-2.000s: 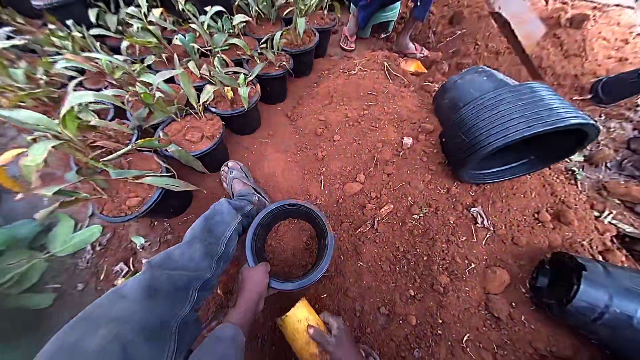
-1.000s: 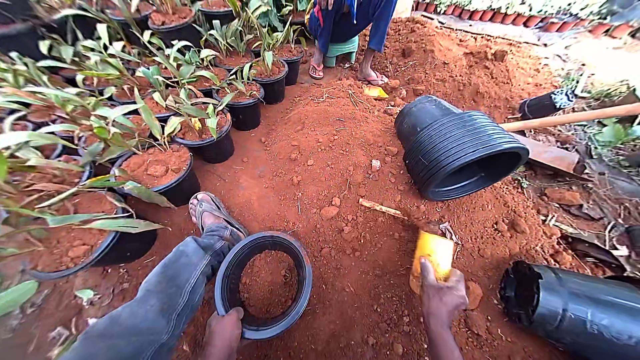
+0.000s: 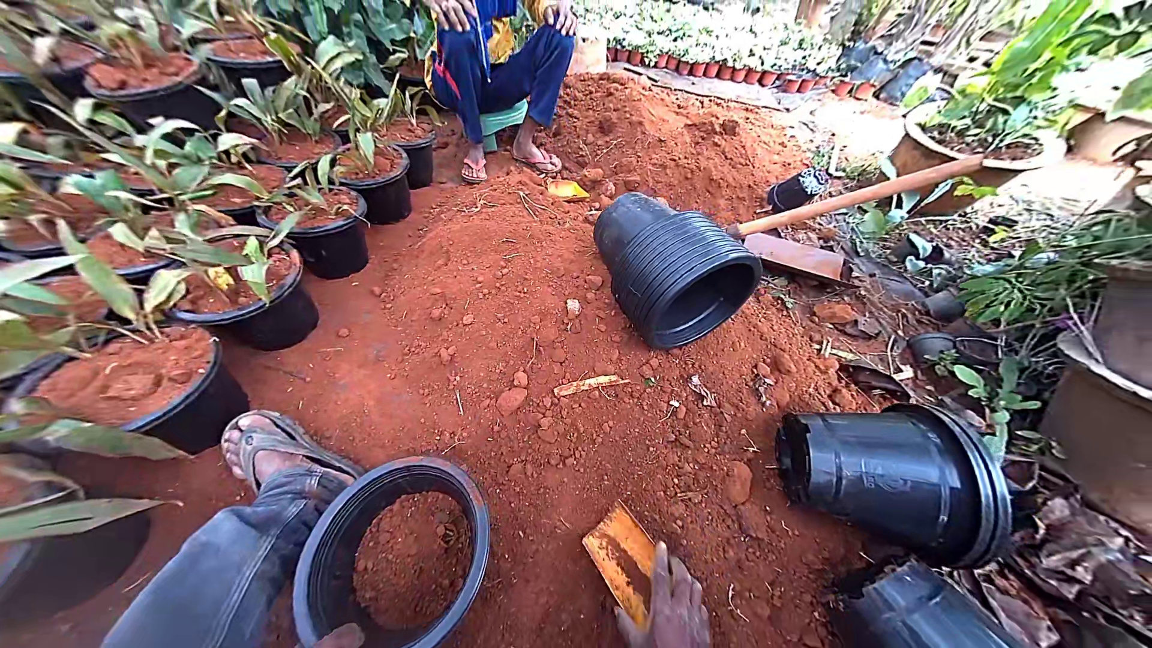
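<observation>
A round black plastic pot (image 3: 480, 531) with red soil (image 3: 409, 558) inside stands on the ground by my left foot. My left hand (image 3: 342, 637), mostly cut off by the bottom edge, is at the pot's near rim; its grip is hard to make out. To the right, my right hand (image 3: 670, 603) is on a yellow scoop (image 3: 621, 558) that lies low against the loose red soil (image 3: 540, 468). Its fingers lie along the scoop's right side, and the handle end is hidden by the hand.
Stacked black pots (image 3: 675, 261) lie on the soil mound, with more pots (image 3: 891, 477) at right. A shovel (image 3: 864, 193) rests behind them. Potted plants (image 3: 328, 229) line the left. A seated person (image 3: 504, 72) is ahead, near another yellow scoop (image 3: 567, 189).
My right hand and the yellow scoop have come back from farther out, near the stacked pots, to lower in view. The view has tilted up. The soil-holding pot stays by my left foot.
</observation>
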